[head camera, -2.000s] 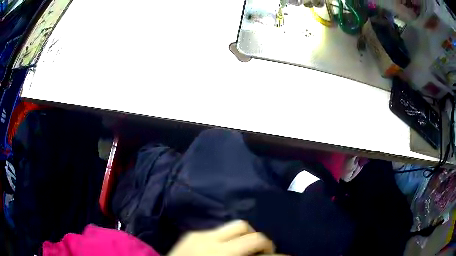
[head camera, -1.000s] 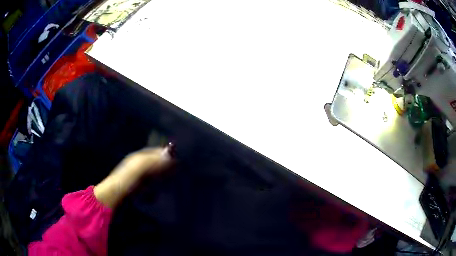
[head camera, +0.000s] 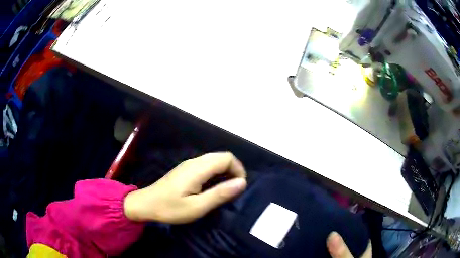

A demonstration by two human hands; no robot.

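A dark navy garment (head camera: 312, 216) lies over my lap below the table edge, with a white label (head camera: 274, 224) facing up. My left hand (head camera: 189, 189), in a pink sleeve, is over the garment left of the label. Its thumb and index finger curve towards each other; whether they pinch cloth cannot be told. My right hand (head camera: 348, 247) shows only as fingertips at the bottom edge, on the cloth right of the label; the rest is hidden or cut off.
The white table (head camera: 202, 65) spans the view. The sewing machine (head camera: 403, 55) stands right, with a green ring (head camera: 388, 83), a brown-and-black block (head camera: 413, 116) and a black patterned box (head camera: 419, 181) nearby. A red bar (head camera: 122, 153) and a red-orange heap (head camera: 38, 65) are left.
The view has shifted so the table and machine sit further left. My left hand has moved right, over the garment. The white label and my right fingertips now show.
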